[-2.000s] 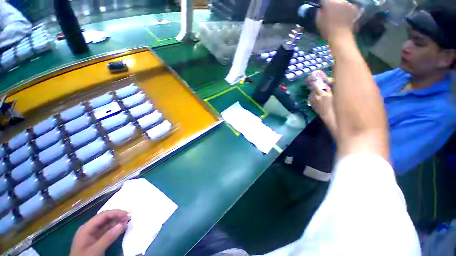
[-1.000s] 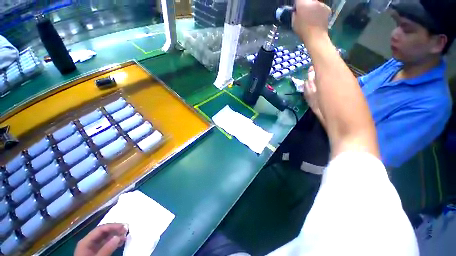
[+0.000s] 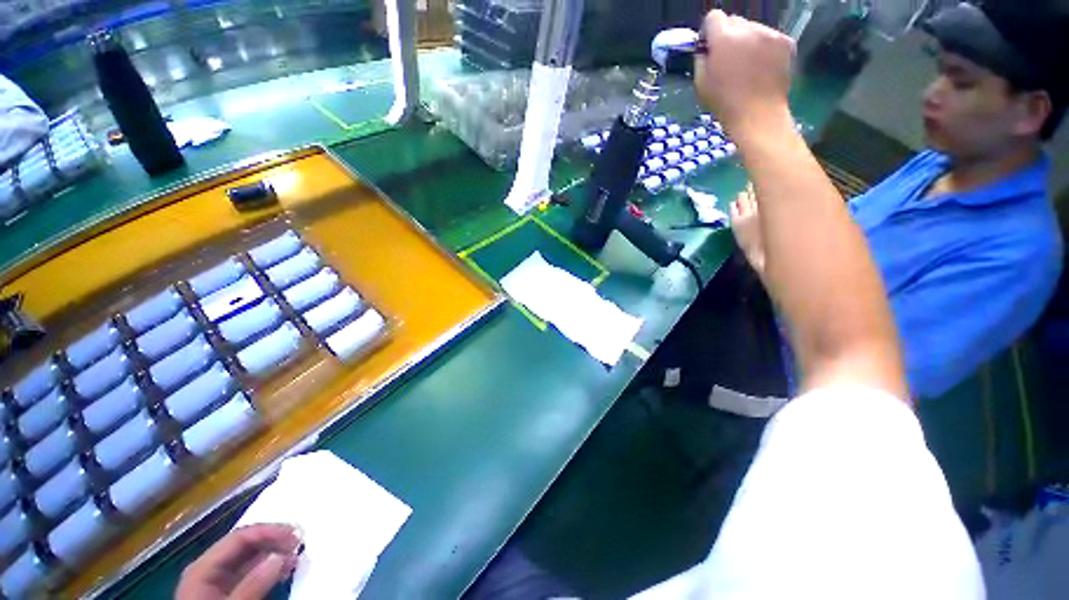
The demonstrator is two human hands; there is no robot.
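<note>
My right hand point(image 3: 746, 68) is raised at the top right, fingers closed around a small white-and-black housing point(image 3: 676, 47). The housing is just above the silver nozzle of an upright black hot-air gun point(image 3: 618, 164); I cannot tell whether they touch. My left hand point(image 3: 244, 563) rests at the bottom on a white wipe point(image 3: 340, 516), cut off by the lower edge. Its thumb and fingertips are close together, with a tiny dark spot between them; I cannot tell if it holds anything. Rows of pale housings point(image 3: 217, 422) lie in a clear tray at left.
The amber carrier tray point(image 3: 410, 264) holds the clear tray and a loose black part point(image 3: 251, 195). A white paper strip point(image 3: 571, 307) lies beside the gun. A white post point(image 3: 542, 129) stands behind. A person in blue point(image 3: 973, 258) sits at right. Another black gun point(image 3: 135, 106) stands far left.
The housing in my right hand has turned, showing more of its white side above the nozzle. My left hand has barely moved. The neighbour's hand has shifted slightly, and the view has swung right since the oldest frame.
</note>
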